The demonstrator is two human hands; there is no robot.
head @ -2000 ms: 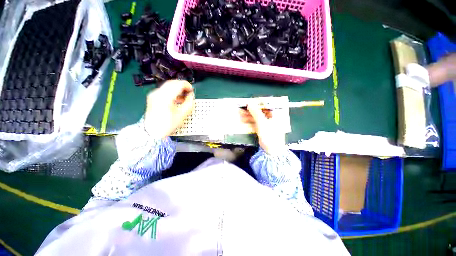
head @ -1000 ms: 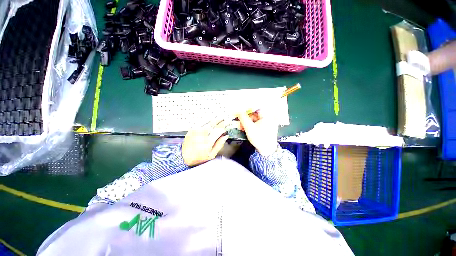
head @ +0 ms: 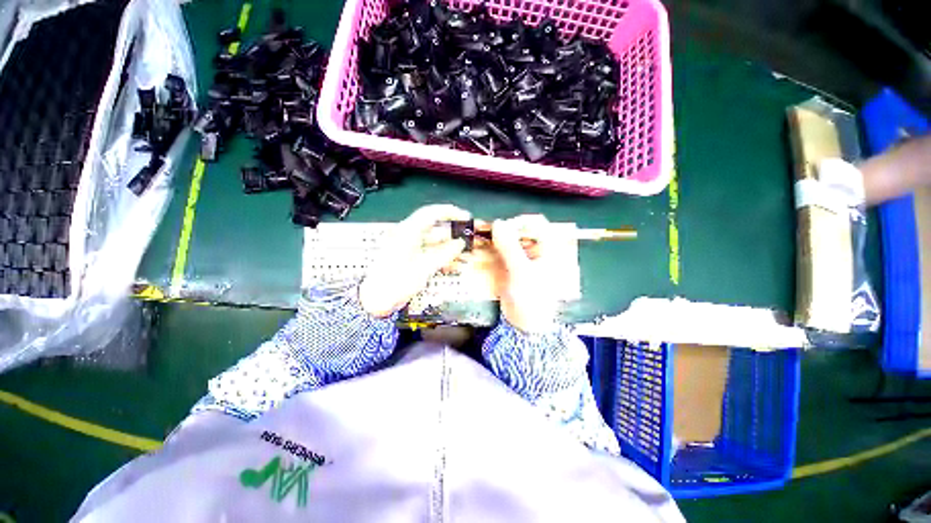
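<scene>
My left hand (head: 413, 255) holds a small black plastic part (head: 462, 234) in its fingertips, above the white perforated board (head: 342, 250). My right hand (head: 523, 260) grips a slim hand tool (head: 610, 234) like a pen. The tool's orange-yellow end points right, past the board's edge. Its working end is at or close to the black part; contact cannot be told. A loose pile of black parts (head: 296, 153) lies on the green bench, left of the pink basket (head: 490, 167), which is full of similar parts.
A packed tray (head: 36, 153) in clear film (head: 138, 220) stands at left. A blue basket (head: 730, 475) is below the bench edge. White ragged paper (head: 694, 321) lies along that edge. A tan bundle (head: 820, 255) lies at right, with another person's hand (head: 898, 172) beside it.
My left hand has risen from the board's front edge and now shows a black part in its fingers. The tool has turned nearly level. The other person's hand has reached further left.
</scene>
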